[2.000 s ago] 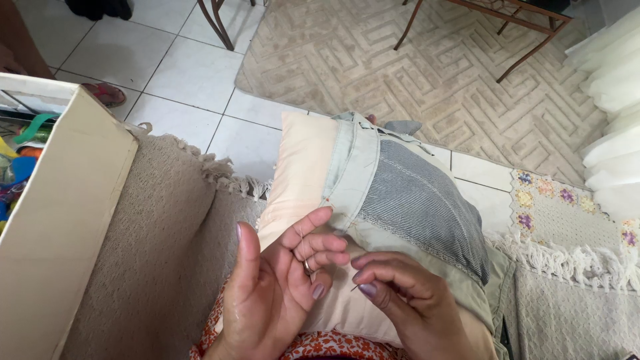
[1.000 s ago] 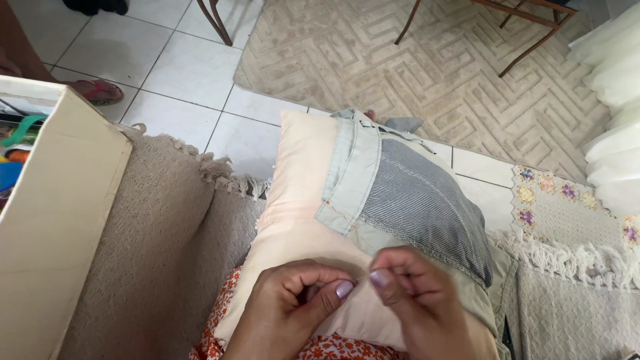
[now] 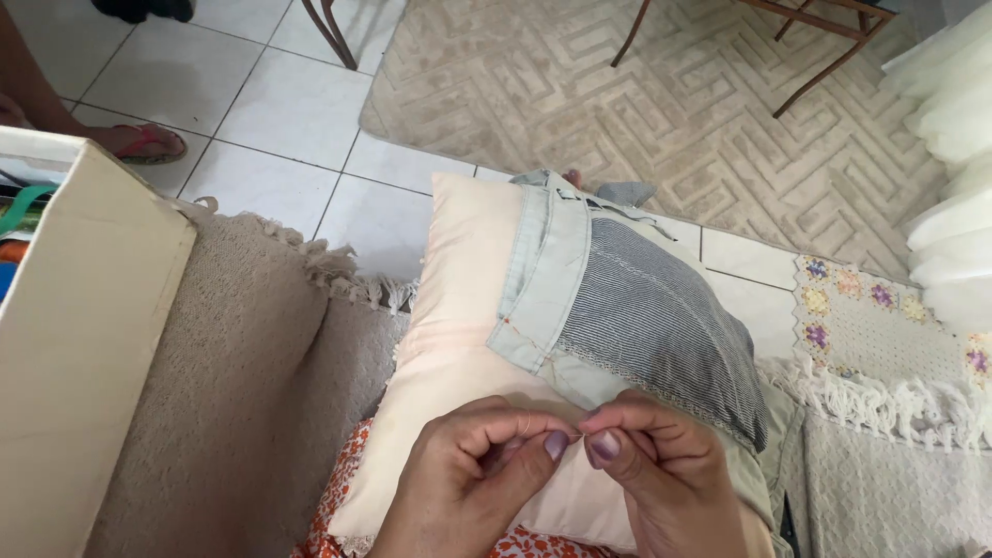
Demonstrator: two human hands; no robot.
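My left hand pinches a fine thread between thumb and forefinger. My right hand has its thumb and forefinger closed right beside it, where the thread runs; a needle in those fingertips is too small to make out. Both hands are over a cream pillow on my lap. A pale green garment with a dark striped fabric panel lies across the pillow, just beyond my fingers. Orange stitches show near its corner.
A cream box holding colourful items stands at the left on a woven seat cover. A crocheted cloth lies at the right. Beyond are a patterned rug, metal furniture legs, a white curtain and another person's sandalled foot.
My left hand was open with its palm up two seconds ago; its thumb and forefinger are now pinched together. The fingertips of both hands have come close together.
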